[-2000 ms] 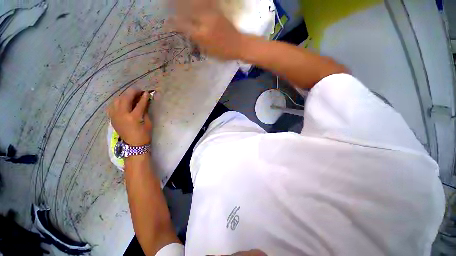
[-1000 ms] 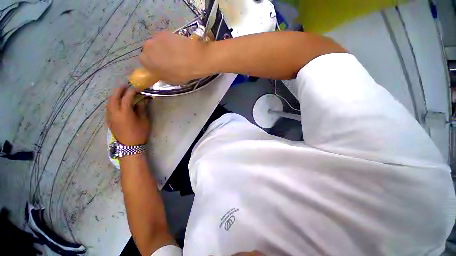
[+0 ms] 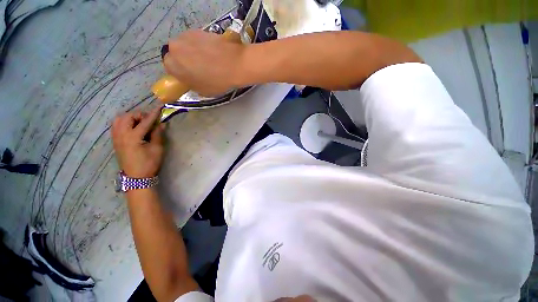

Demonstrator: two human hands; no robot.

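My right hand point(image 3: 203, 62) is closed around the wooden handle point(image 3: 169, 88) of the silver steam iron point(image 3: 203, 104), which stands on the pale pressing table point(image 3: 194, 141). My left hand point(image 3: 138, 138) is just left of the iron's tip and pinches the end of a dark collar band piece point(image 3: 152, 124). A bit of yellow template point(image 3: 169, 112) shows between my left fingers and the iron. The iron and my right hand hide the rest of the piece.
Finished dark-and-white crescents point(image 3: 56, 268) lie at the table's left edge. A short dark strip point(image 3: 17, 165) lies at far left, and pale cut pieces point(image 3: 23, 15) at the upper left. The scorched iron rest point(image 3: 304, 17) is beyond my right forearm. A white floor fan point(image 3: 318, 133) stands below the table.
My right hand first reached to the rest, then brought the iron to the piece. My left hand has shifted slightly left, and the yellow template now shows by the iron's tip.
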